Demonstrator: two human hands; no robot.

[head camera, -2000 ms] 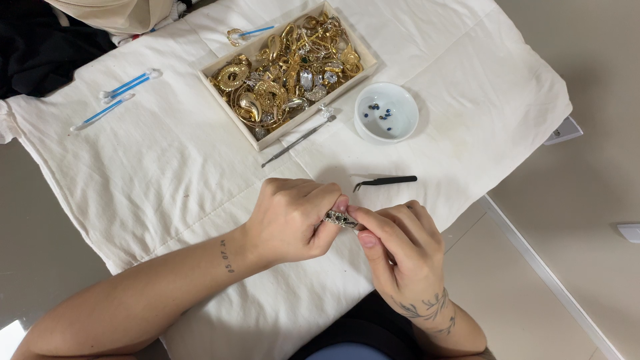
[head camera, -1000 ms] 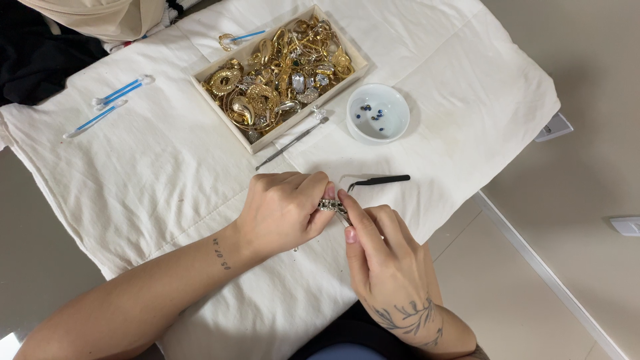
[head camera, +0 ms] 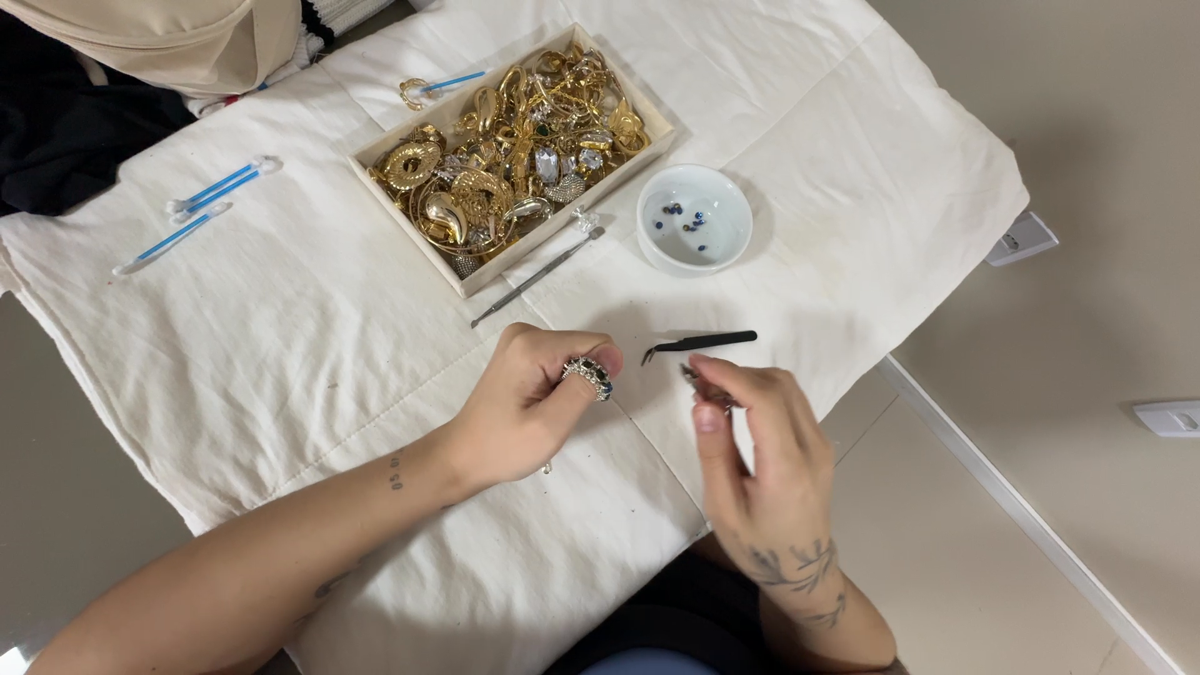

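Observation:
My left hand is closed around a silver-coloured jewellery piece with dark and blue stones, which shows between thumb and fingers. To its right, apart from it, my right hand pinches a small metallic item, too blurred to name. Black bent-tip tweezers lie on the white cloth just beyond the gap between my hands. Farther back stands a white bowl with several small blue stones in it. A metal double-ended tool rests on the cloth beside the jewellery box.
An open pale box holds gold- and silver-coloured jewellery. Behind it lie a gold-coloured earring and a blue-stemmed swab. Several cotton swabs lie at the left. A beige bag stands at the back left.
My right hand has moved right, away from my left hand and the jewellery piece; a gap now separates them. My left hand still holds the piece.

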